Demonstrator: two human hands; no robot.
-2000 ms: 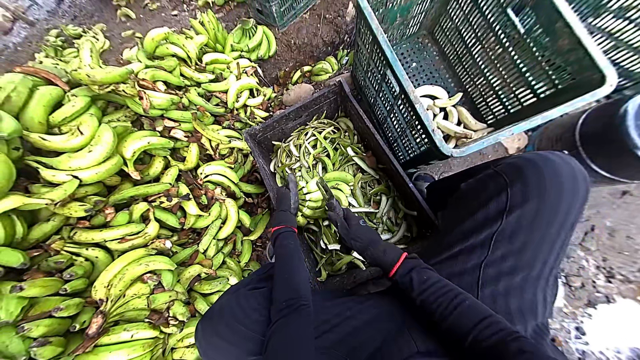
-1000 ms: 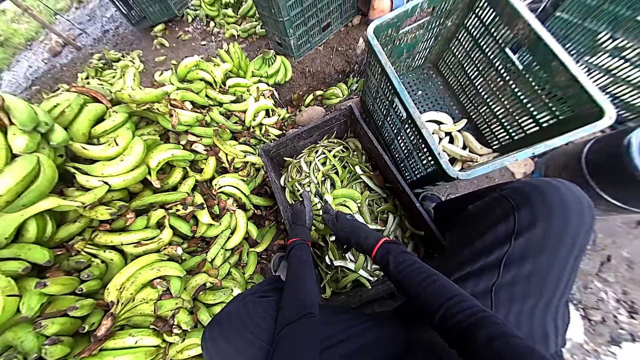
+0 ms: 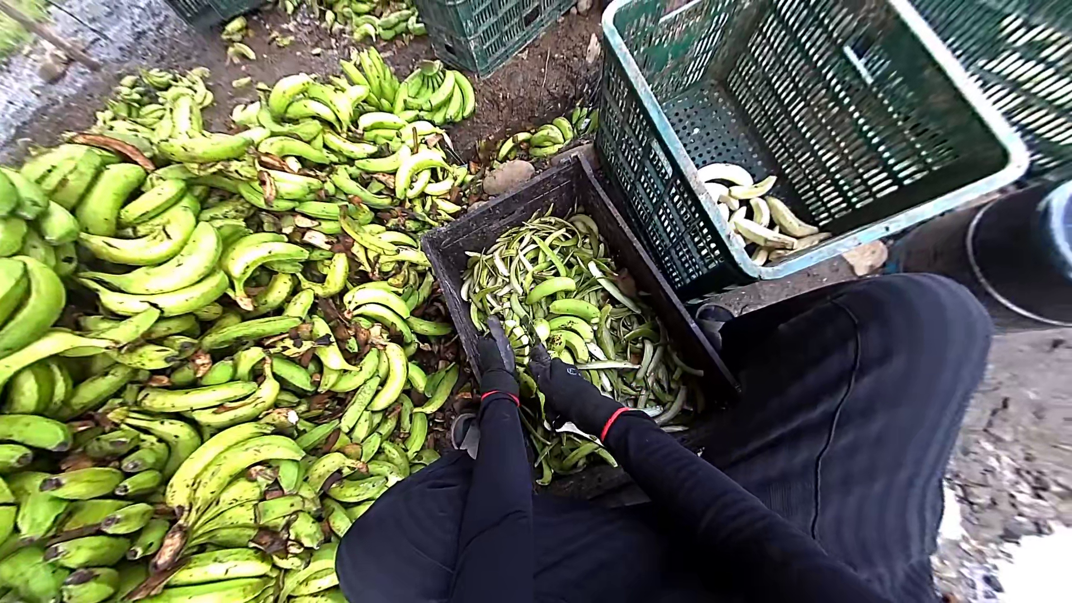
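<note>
My left hand [image 3: 496, 356], in a black glove with a red band at the wrist, is over the near left part of a dark crate [image 3: 670, 322] full of green peel strips [image 3: 536, 243]. Close beside it, my right hand [image 3: 569, 389], gloved the same way, has its fingers toward the left one. Between and just beyond the hands lies a bunch of green bananas or plantains [image 3: 574, 322] on the peels. Both hands are at its near end; whether either grips it, or holds a tool, I cannot tell.
A large green plastic crate [image 3: 662, 159] at the upper right holds several peeled fruits [image 3: 758, 218]. A big heap of green bananas or plantains [image 3: 167, 276] covers the ground at left. More green crates [image 3: 494, 29] stand behind, a stone [image 3: 508, 177] by the dark crate, and a dark round container [image 3: 1013, 251] at far right.
Two seconds ago my hands were spread wider around the green bunch; now they are closer together at its near end. The view has shifted, showing more of the crates behind.
</note>
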